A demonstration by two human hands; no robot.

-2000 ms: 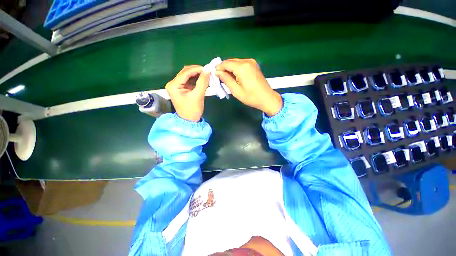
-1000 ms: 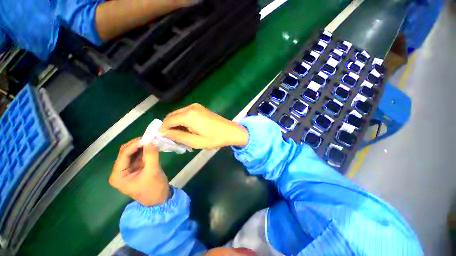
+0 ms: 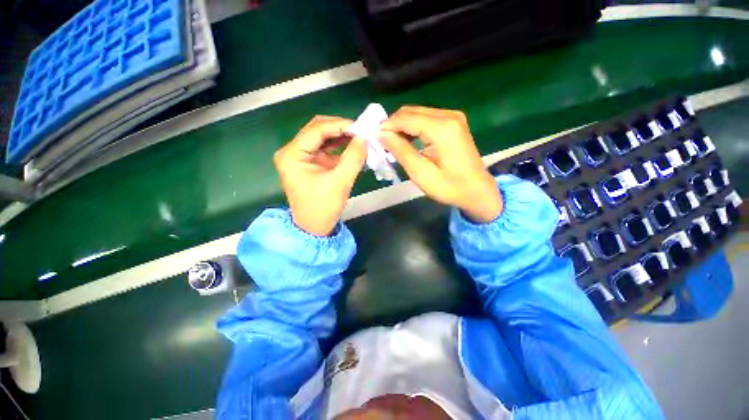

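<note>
A white wiping cloth (image 3: pixel 374 141), folded and crumpled to a point, is pinched between both hands above the pale rail. My left hand (image 3: pixel 322 171) grips its left side with thumb and fingers. My right hand (image 3: pixel 439 156) grips its right side. Whether anything lies inside the cloth cannot be told. At the right, a black foam tray (image 3: pixel 581 233) holds rows of watch units (image 3: pixel 635 229) with dark faces. White slips (image 3: pixel 637 273) lie beside some units. My right sleeve hides the tray's near left corner.
The green conveyor (image 3: pixel 246 172) runs beyond the pale rail (image 3: pixel 148 275). A solvent bottle (image 3: pixel 207 276) stands left on the bench. Stacked black trays (image 3: pixel 484 33) lie across the belt, a blue tray (image 3: pixel 103 70) on pale trays far left. A blue stool (image 3: pixel 705 289) is under the foam tray.
The view has swung back from the tilted angle of one second ago. Both hands still pinch the cloth. The other person's arm over the stacked black trays is out of view.
</note>
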